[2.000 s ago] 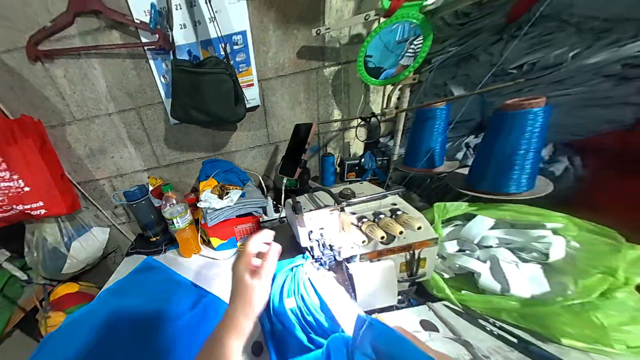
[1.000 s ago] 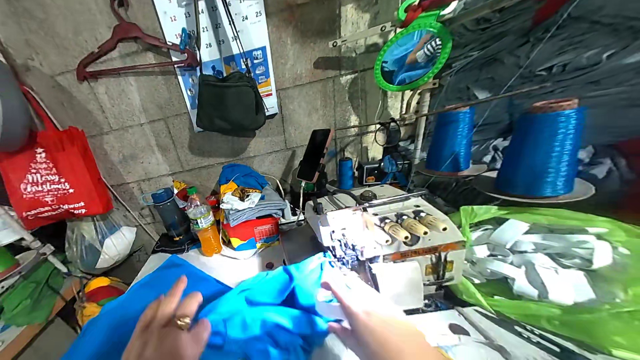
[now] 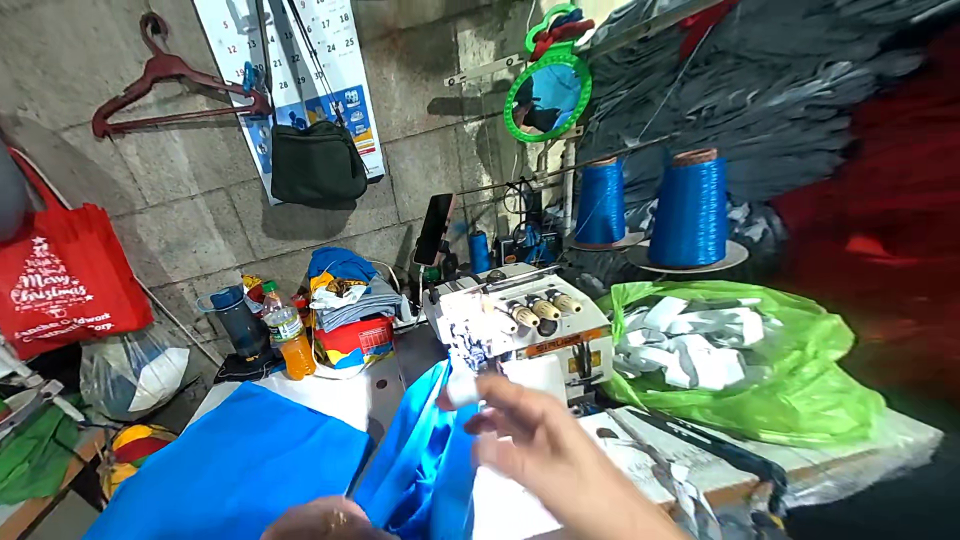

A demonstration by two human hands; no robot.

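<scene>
My right hand (image 3: 536, 450) is raised in front of the overlock sewing machine (image 3: 525, 315), its thumb and forefinger around a small white piece (image 3: 461, 388) that I cannot name surely. Behind those fingers a bunched blue cloth (image 3: 420, 450) runs up to the machine's needle area, which is washed out by bright light. At the bottom edge my left hand (image 3: 326, 521), with a ring, is mostly cut off beside this cloth; its grip is hidden. A flat blue cloth piece (image 3: 240, 465) lies on the table to the left.
A green plastic bag (image 3: 810, 367) of white and grey scraps lies right of the machine. Behind stand blue thread cones (image 3: 688, 214). To the left are an orange drink bottle (image 3: 292, 337), a dark tumbler (image 3: 240, 322) and folded cloths (image 3: 352, 300). A phone (image 3: 435, 229) stands behind the machine.
My left hand has dropped from over the blue cloth to the bottom edge. My right hand is now raised, with a white piece at its fingertips. The flat blue piece lies apart from the bunched cloth.
</scene>
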